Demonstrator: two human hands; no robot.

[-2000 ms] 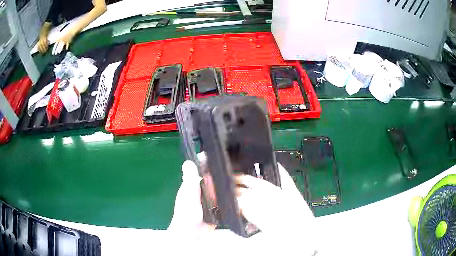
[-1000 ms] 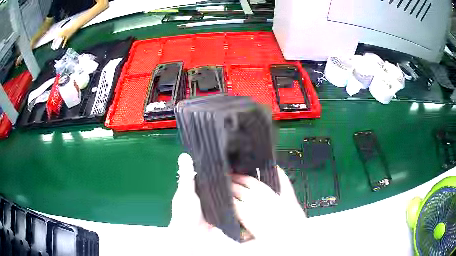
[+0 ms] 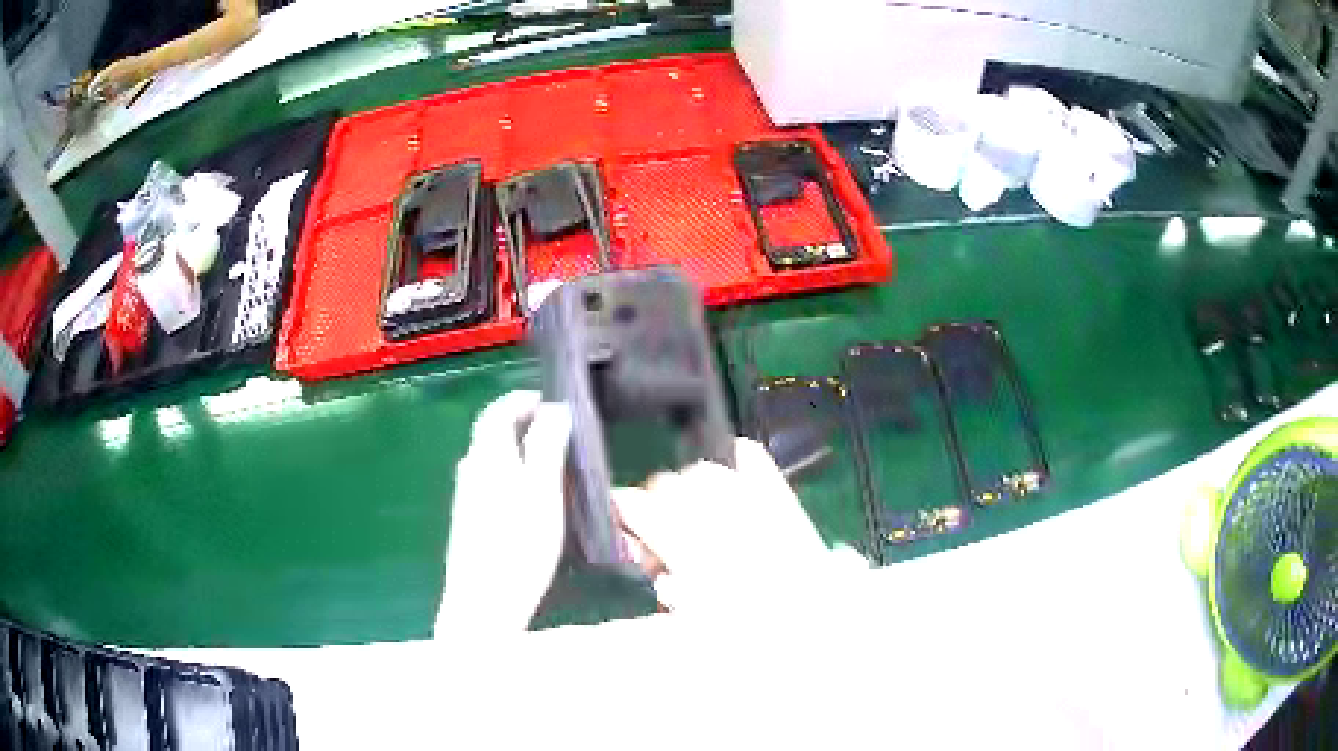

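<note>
A blurred stack of dark middle frames (image 3: 646, 352) stands tilted in front of me, its open window showing green behind. My left hand (image 3: 506, 506), washed out white by glare, is at the stack's left side with the fingers against it. My right hand (image 3: 734, 514), also washed out, holds the stack's lower right part. Several middle frames lie on the green belt to the right of the stack, one of them a black frame (image 3: 1032, 418). The red tray (image 3: 675, 88) beyond holds more frames, some stacked at its left.
A black parts tray (image 3: 88, 352) with a bottle, red packet and clear bag is at left. Black blister trays (image 3: 198, 712) are at lower left, a green fan (image 3: 1288, 572) at right. White rolls (image 3: 1079, 162) stand by the machine cabinet (image 3: 866, 59). A person's arm (image 3: 184, 52) shows upper left.
The view has shifted. The thick ridged stack has turned to show more of its front and its open window. Another frame now lies close beside the ones on the belt; frames at far right have come nearer.
</note>
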